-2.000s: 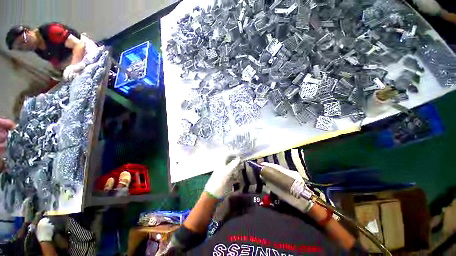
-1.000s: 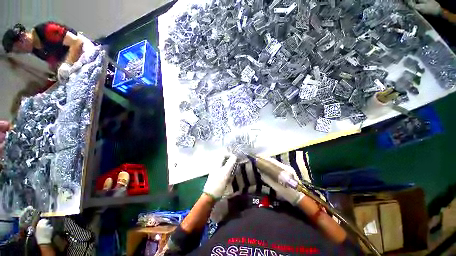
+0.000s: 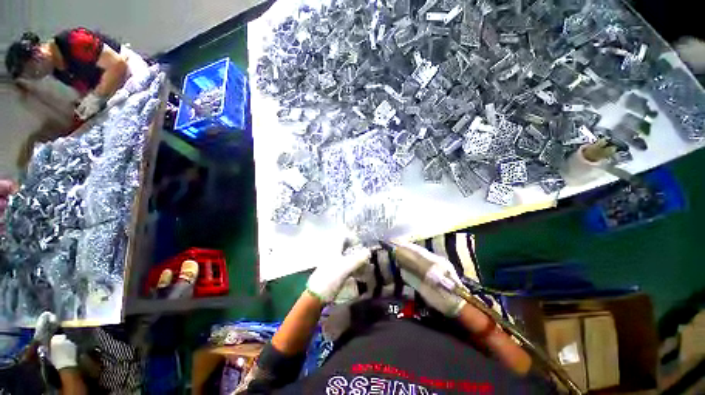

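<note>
My right hand, in a white glove, grips a long silver-tan hand tool whose dark narrow tip points left. My left hand, in a white glove, is at the table's near edge just left of the tip; its fingers are bent together. A small grey part seems to be at its fingertips, but it is blurred. A glittery grey part or patch lies on the table edge beside the tip. A large heap of grey metal parts covers the white table.
An air hose runs down right from the tool. Blue crates stand left and right of the table. A red crate, a brown cardboard box and a second loaded table are in view. Other workers sit at left.
My left hand moved up toward the table edge, then back slightly down and left. The tool remains in my right hand, shifted slightly. The worker at upper left has moved their hands.
</note>
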